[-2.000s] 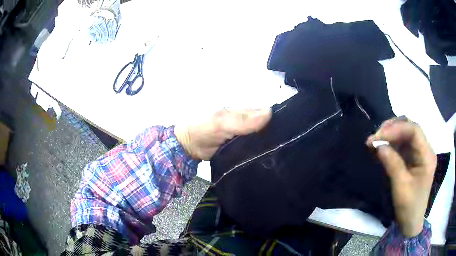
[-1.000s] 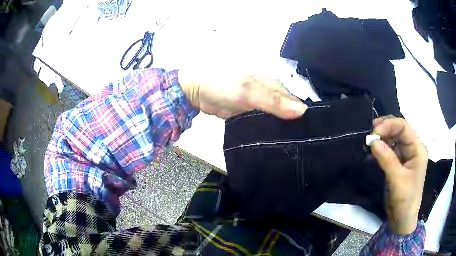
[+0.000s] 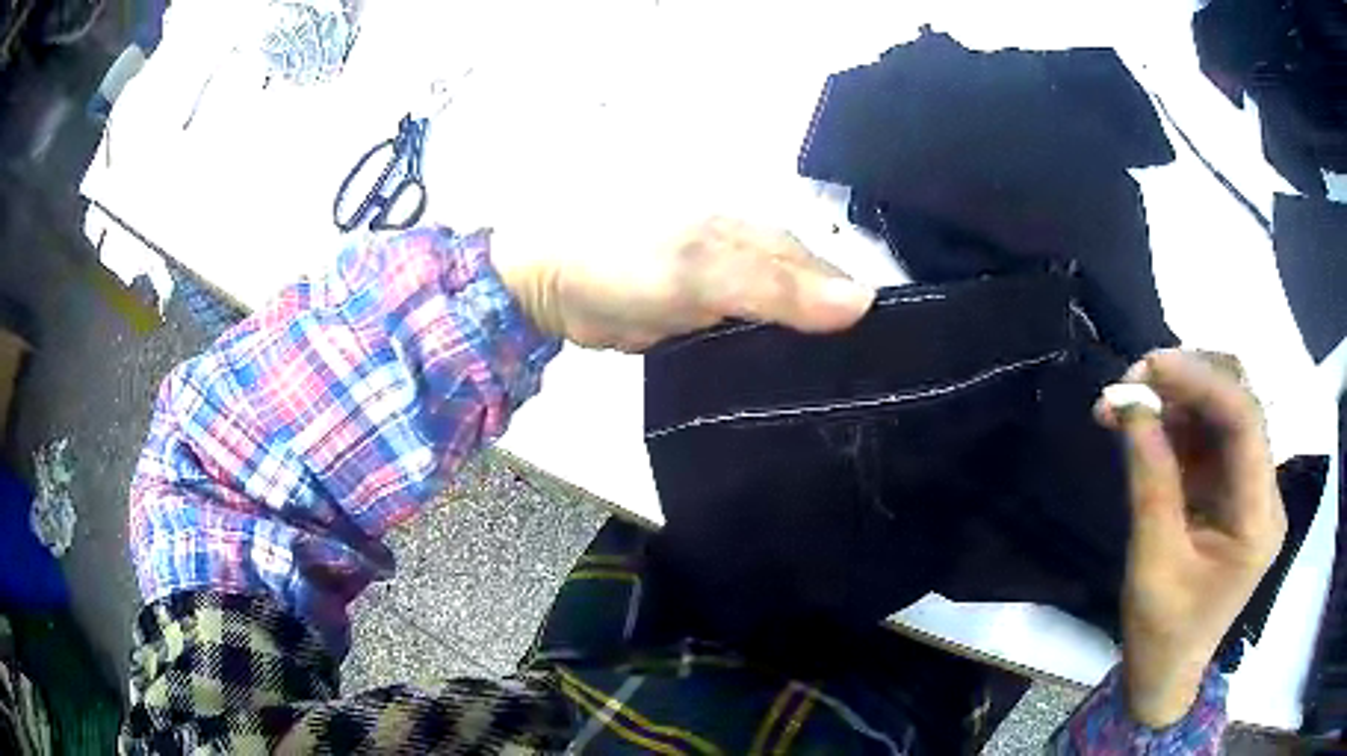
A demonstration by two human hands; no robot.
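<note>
A black garment piece (image 3: 886, 488) hangs over the table edge toward the lap, its wide hem band (image 3: 798, 369) facing me. A pale line (image 3: 857, 405) runs along the band, with a shorter one near the top edge. My left hand (image 3: 709, 288) grips the band's upper edge, thumb on top; its fingers behind are hidden. My right hand (image 3: 1204, 502) is at the right, beside the band's end, pinching a small white chip (image 3: 1133, 397), likely chalk, between thumb and fingertips. A loose pale thread hangs at the band's right end.
Black cut pieces (image 3: 982, 148) lie behind the held piece on the white table (image 3: 635, 133). Dark-handled shears (image 3: 387, 174) lie at left. A pale grey-white bundle (image 3: 307, 39) is top left. More black cloth (image 3: 1285, 81) lies top right. Speckled floor (image 3: 488, 576) shows below the table edge.
Since the oldest frame, the band turned from slanted to nearly level. Since the last one, my right hand has moved slightly right, off the band's end; my left hand keeps its grip.
</note>
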